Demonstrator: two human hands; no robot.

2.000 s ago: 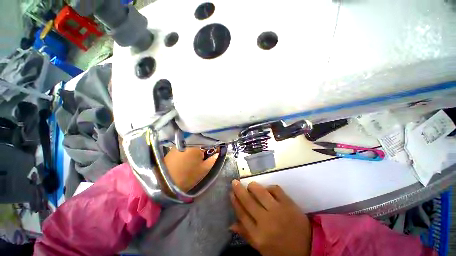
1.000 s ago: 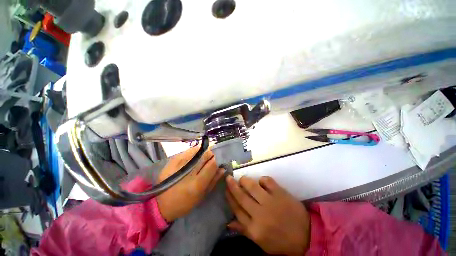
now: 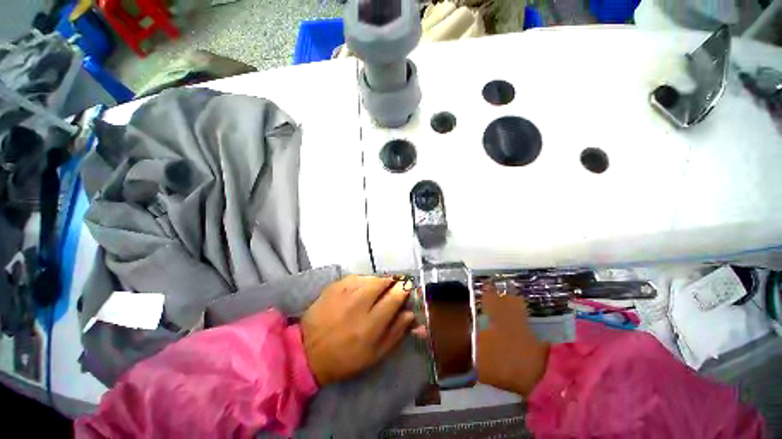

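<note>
The grey garment [image 3: 193, 193] lies heaped left of the white sewing machine head [image 3: 549, 201], and part of it runs under my hands to the front edge. My left hand [image 3: 356, 327] has bent fingers on the cloth, left of the shiny take-up lever guard [image 3: 449, 330], and grips it close to the needle area. My right hand [image 3: 512, 347] is right of the guard, which hides part of it; its fingertips and any hold on cloth cannot be made out. The needle and presser foot are hidden. A white slip [image 3: 130, 309] lies on the garment at left.
Blue-and-pink-handled snips [image 3: 610, 317] lie right of my right hand, partly covered by the machine. White label packets [image 3: 729, 317] lie farther right. The measuring tape [image 3: 463, 426] runs along the front edge. A blue crate [image 3: 315, 43] and a red stool [image 3: 137, 21] are behind.
The view has shifted and now looks down from above the machine head, showing more of the garment heap. The lever guard now appears between my hands and covers part of my right hand.
</note>
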